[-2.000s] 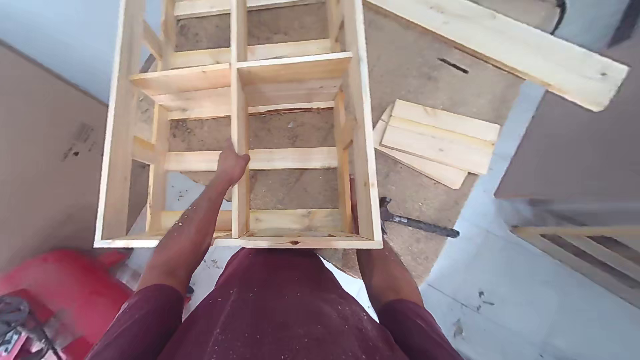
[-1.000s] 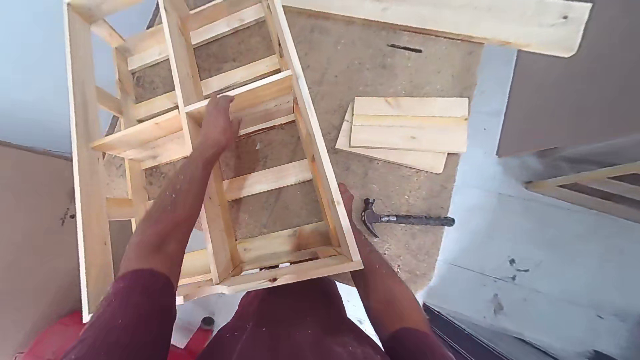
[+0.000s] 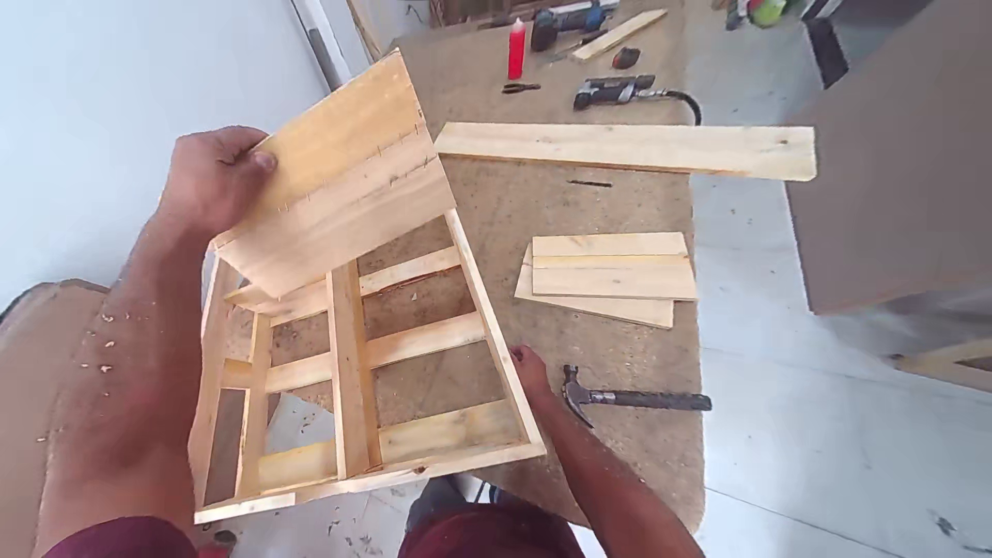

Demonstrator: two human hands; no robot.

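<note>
My left hand (image 3: 221, 182) grips the left edge of a panel of joined wooden boards (image 3: 341, 178), thumb on its face. A row of staples or nails shows along the seam. The panel slants over the far end of an open wooden frame (image 3: 353, 372) with slats and a middle divider; whether the two are joined I cannot tell. At the frame's right outer side is my right hand (image 3: 531, 372), fingers curled against it and partly hidden. A claw hammer (image 3: 635, 399) lies just right of that hand.
Two overlapping board panels (image 3: 612, 267) lie on the worktable (image 3: 496, 209), with a long plank (image 3: 628, 147) beyond them, overhanging the right edge. Farther back are an air tool with a hose (image 3: 612, 93), pliers (image 3: 521, 88), a red bottle (image 3: 516, 50) and a cordless power tool (image 3: 546, 29).
My left hand has left the frame's inner crosspiece and now holds the slanted panel at upper left. The frame's tilt has changed. The view has shifted to show the table's far end.
</note>
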